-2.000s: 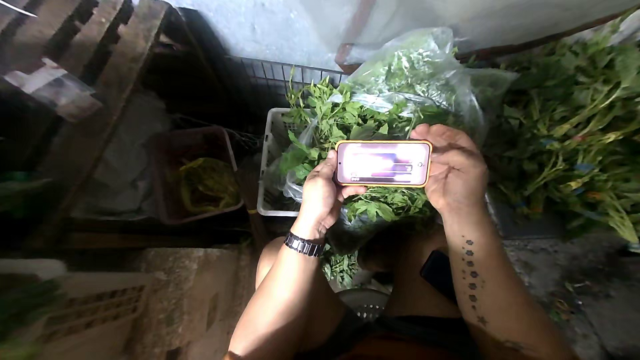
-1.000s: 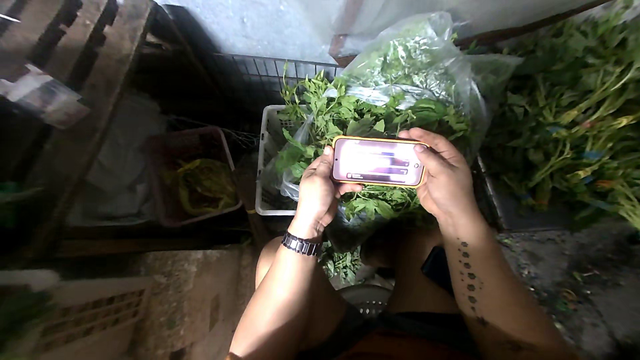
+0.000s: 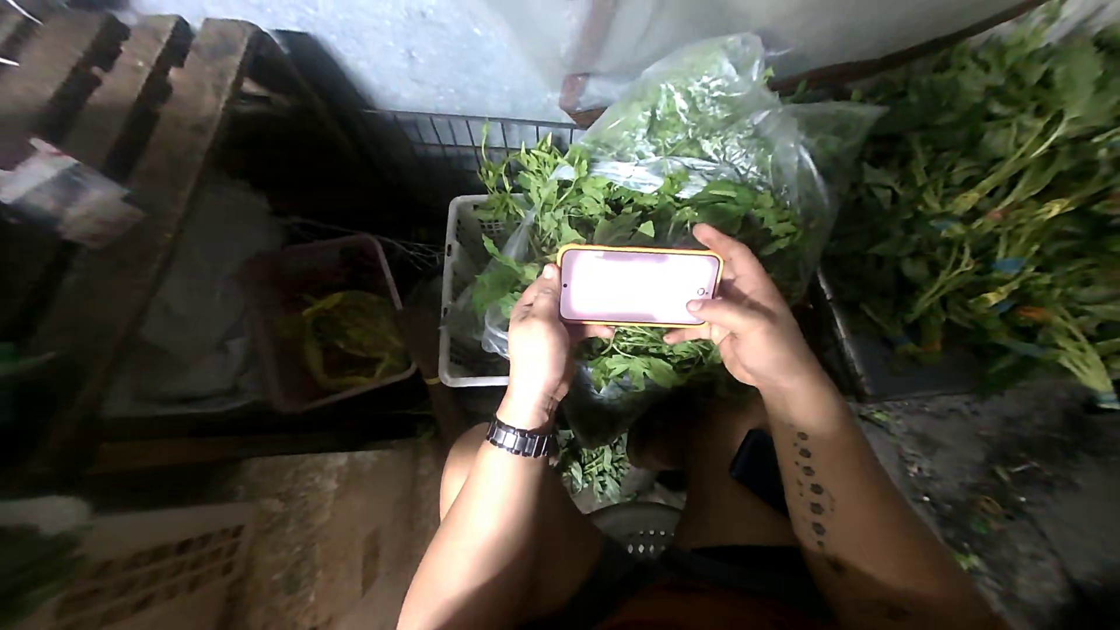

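Note:
A smartphone in a yellow case point(image 3: 640, 286) is held sideways between my two hands, its bright screen facing me. My left hand point(image 3: 538, 337) grips its left end, thumb on the edge. On the right end, my right hand point(image 3: 744, 311) holds it with the thumb over the screen's lower right corner. Under and behind the phone lie leafy green stems point(image 3: 560, 188), partly in a clear plastic bag point(image 3: 700, 114). They rest over a white plastic basket point(image 3: 451, 297), whose right part is hidden.
Bundled leafy greens point(image 3: 997, 227) lie at the right. At the left are a slatted wooden pallet point(image 3: 188, 131) and a reddish plastic bin point(image 3: 385, 262) with a yellow plastic bag point(image 3: 350, 341). A dark object point(image 3: 759, 470) lies by my right thigh. A perforated stool point(image 3: 643, 525) shows between my legs.
My right thumb has moved onto the phone's screen near its right end. The screen now looks almost uniformly pale, where darker shapes showed before. Both hands have kept hold of the phone.

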